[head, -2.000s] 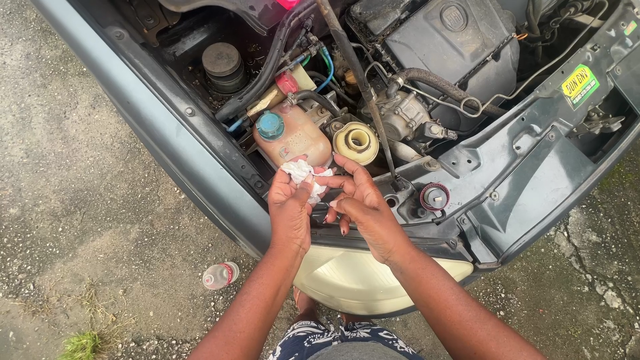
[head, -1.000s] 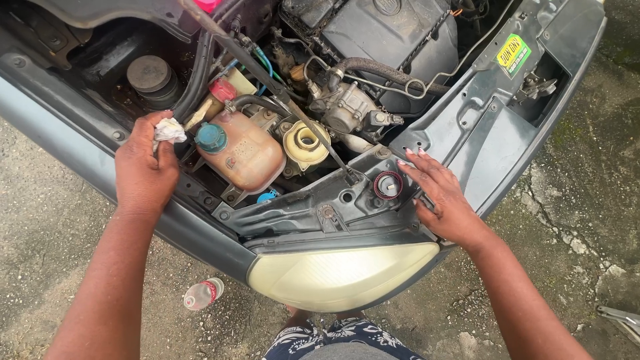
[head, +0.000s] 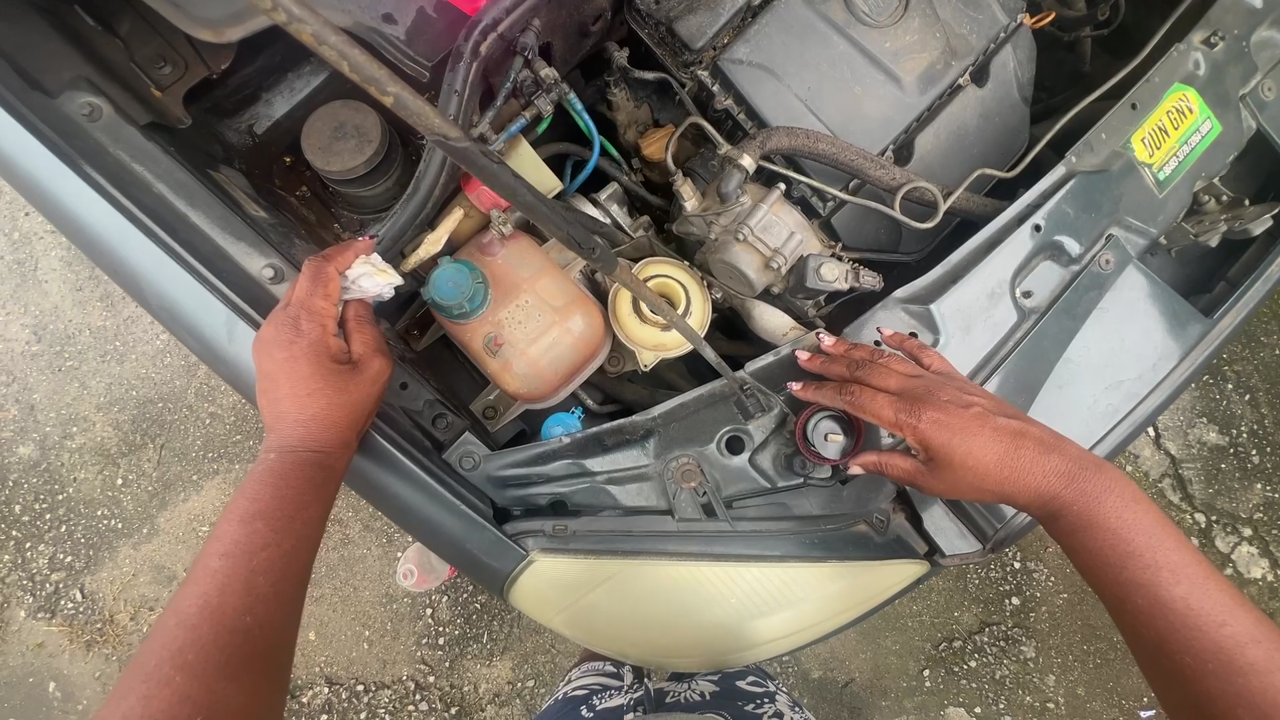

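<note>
My left hand pinches a crumpled white tissue above the inner fender edge, left of the coolant tank with its blue cap. My right hand rests with fingers spread on the front panel of the car, holding nothing that I can see. Its thumb and fingertips are around a dark red-rimmed round cap lying on that panel. Between the hands is a cream-coloured reservoir with its round neck uncovered. A hood prop rod crosses over it.
An engine cover, hoses and a metal pump housing fill the upper right. Below the panel is a yellowed headlight. A small blue cap sits low beside the tank. On the ground lies a clear plastic bottle.
My hands were together over the coolant tank with the tissue two seconds ago and have moved apart. The left carried the tissue left; the right went to the front panel.
</note>
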